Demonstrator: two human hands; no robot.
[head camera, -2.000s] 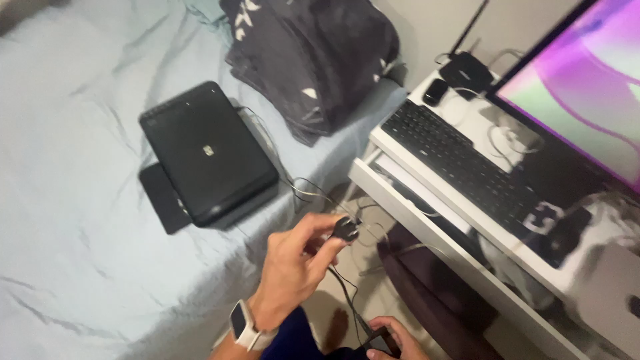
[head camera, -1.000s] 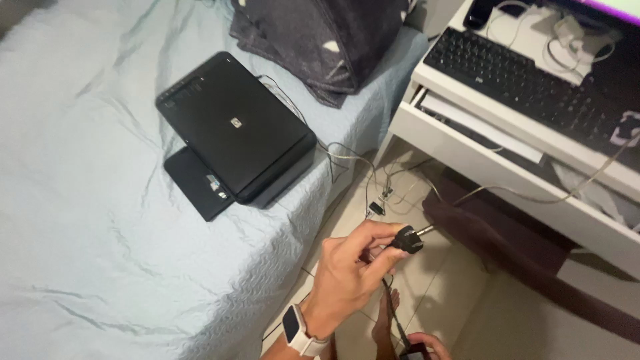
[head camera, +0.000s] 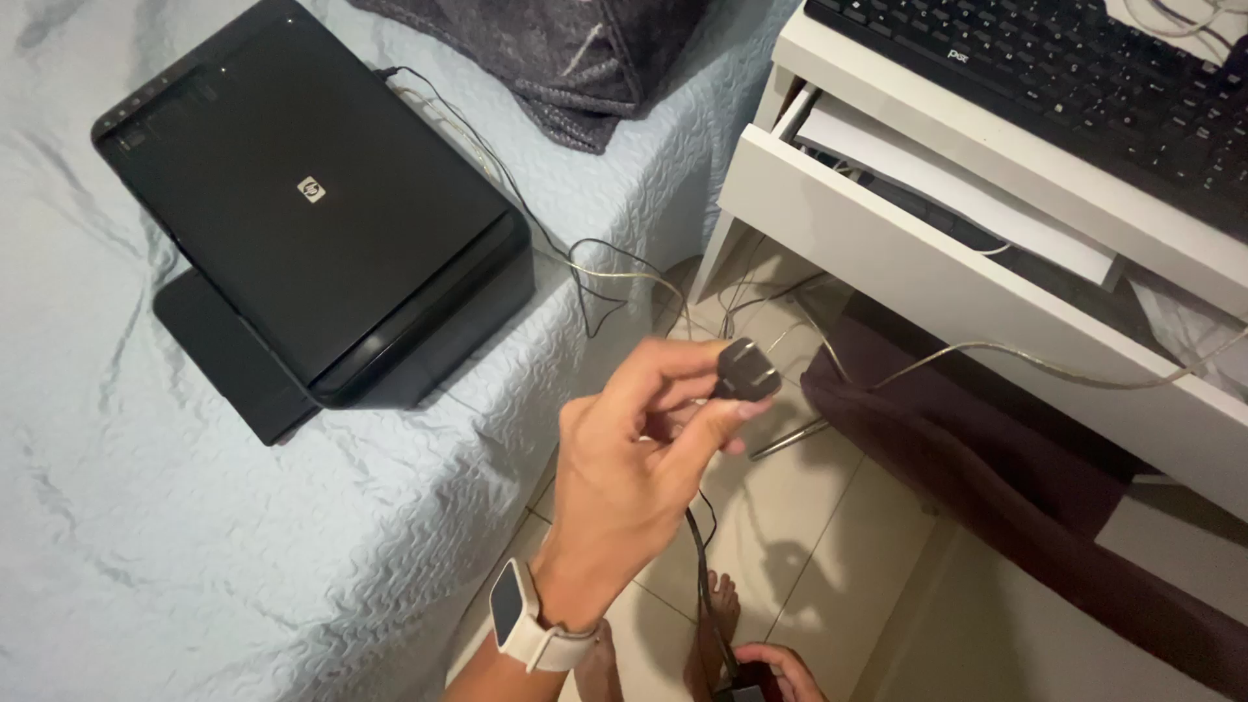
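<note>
Between the thumb and fingers of my left hand (head camera: 634, 458), which wears a watch with a pale strap, is a black power plug (head camera: 748, 370) with flat prongs facing up. A black cable (head camera: 700, 565) runs below it to a black power adapter (head camera: 746, 690) at the bottom edge. My right hand (head camera: 780, 668), partly cut off by the frame, grips that adapter. A black HP printer (head camera: 322, 205) lies on the bed to the left, its tray (head camera: 234, 356) sticking out, with thin cables running from its back edge over the bed's side.
The light blue bedspread (head camera: 409, 585) covers the bed. At right, a white desk's drawer (head camera: 936, 283) stands pulled out beneath a black keyboard (head camera: 1033, 88). A dark padded chair (head camera: 936, 439) is under it. Cables hang between bed and desk. Bare feet (head camera: 717, 609) stand on the tiles.
The plug has turned in my left hand, so that its prongs now face the camera. The view has moved closer to the printer and drawer; the monitor seen earlier is out of view.
</note>
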